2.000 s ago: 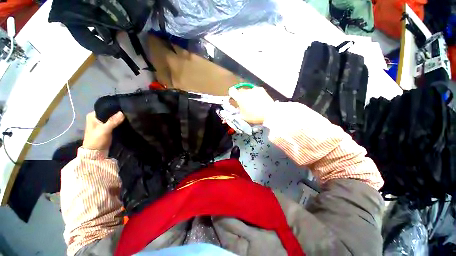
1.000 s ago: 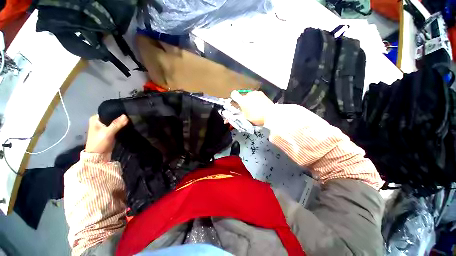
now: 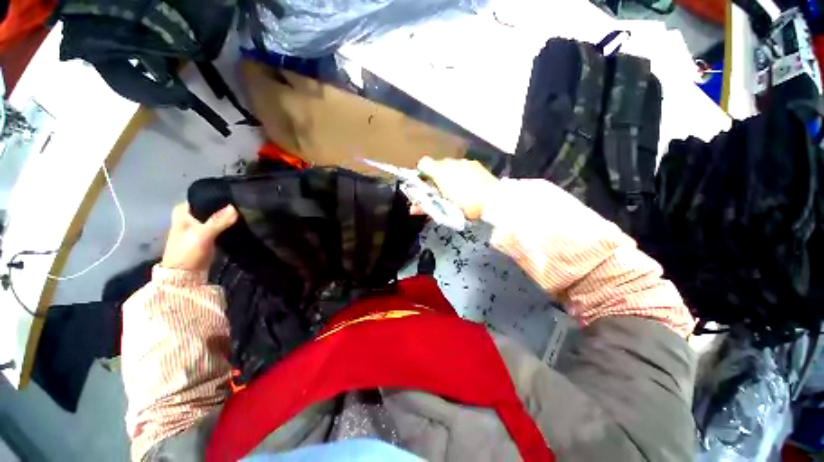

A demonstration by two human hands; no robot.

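A black and camouflage backpack is held against the red apron, its upper edge facing away from me. My left hand grips its left corner, thumb on top. My right hand is shut on the scissors, whose silver blades point left, just above the upper right edge of the backpack. Pale crumpled wrapping hangs at the scissor handles. Whether the blades touch the fabric I cannot tell.
A backpack lies on the white table, beside a dark pile of backpacks at right. Another bag and clear plastic are at upper left. Brown cardboard stands beyond. Dark scraps litter the grey floor.
The scissor blades have come up off the backpack's upper edge and now show more clearly. The green on the handle no longer shows. The backpack and left hand have shifted slightly right.
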